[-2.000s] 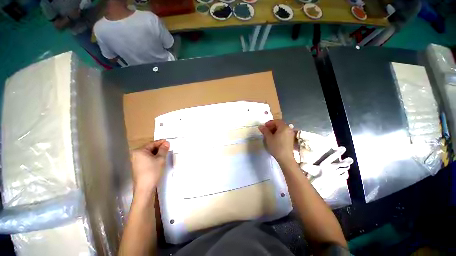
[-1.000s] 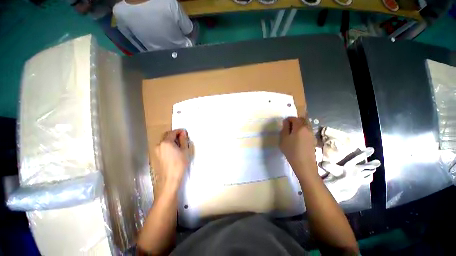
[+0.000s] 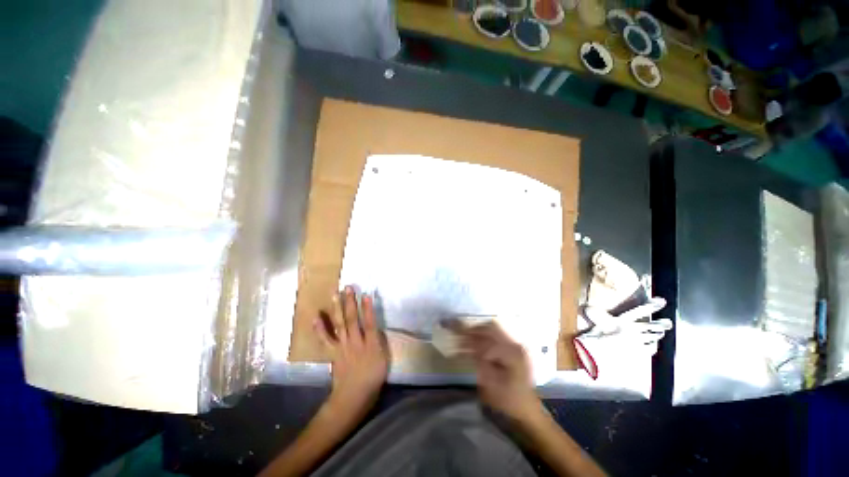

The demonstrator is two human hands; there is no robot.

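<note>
The white carrier sheet [image 3: 447, 214] lies on the brown cardboard pad [image 3: 447, 127]. A cream strip with a dark edge line lies across its near part; overexposure hides most detail. My left hand [image 3: 358, 347] lies with spread fingers on the sheet's near left part. My right hand [image 3: 501, 365] holds a small pale piece [image 3: 449, 339] against the sheet near the strip's edge. I cannot tell whether it is a scraper or silicone.
A tall plastic-wrapped cream stack [image 3: 140, 168] stands at the left. A crumpled white work glove [image 3: 626, 321] lies right of the cardboard. Another plastic-wrapped stack [image 3: 789, 270] is at the far right. A person's pale shirt [image 3: 349, 26] and a yellow table [image 3: 559, 63] with bowls are beyond.
Both hands have left the sheet's side edges and moved to its near part. My left hand has spread out, and my right hand now holds a small pale piece. The view has turned and shifted.
</note>
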